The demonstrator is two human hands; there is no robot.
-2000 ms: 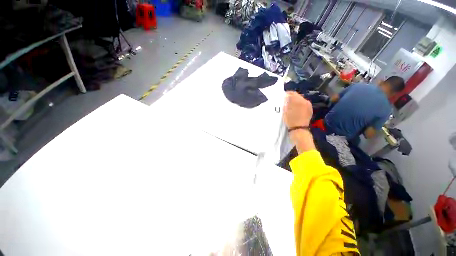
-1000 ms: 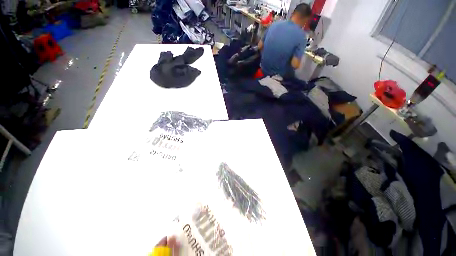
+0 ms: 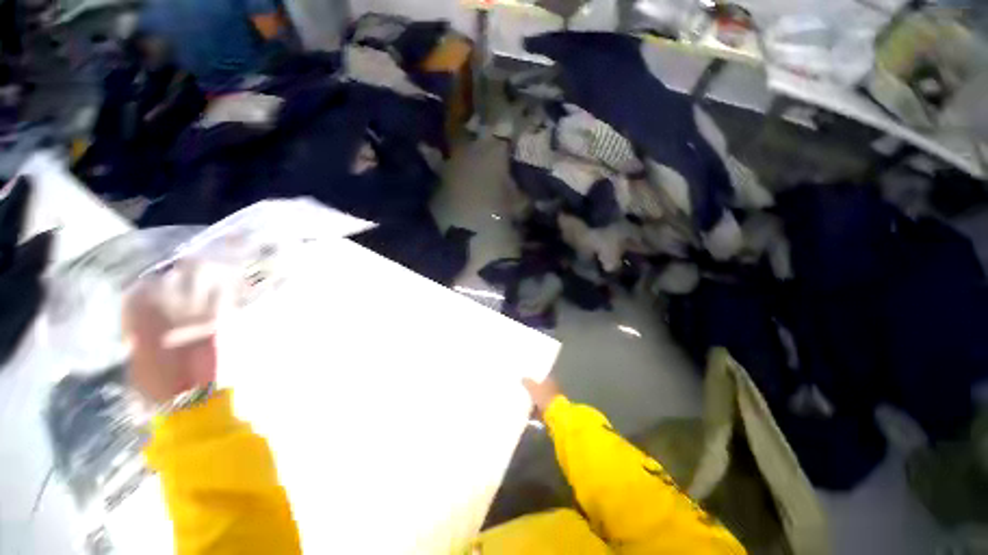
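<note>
The white table [image 3: 379, 379] runs from the left to its near right corner. Thin, shiny clear plastic [image 3: 108, 271] with dark print lies over its left part, and a pale flap of it stands up at the far edge. My left hand [image 3: 173, 336] is blurred and closed on the plastic. My right hand [image 3: 540, 392] is at the table's right edge, just below the corner; its fingers are mostly hidden.
An open khaki sack [image 3: 748, 444] stands right of my right arm. Navy garments [image 3: 314, 141] are heaped beyond the table, and more with striped lining [image 3: 618, 163] lie on the floor. A person in blue [image 3: 206, 38] is at the upper left. Benches run along the top right.
The view has swung right and down. Both hands now show over the table; a second ago only a bit of one showed. Part of the plastic, flat before, is now lifted.
</note>
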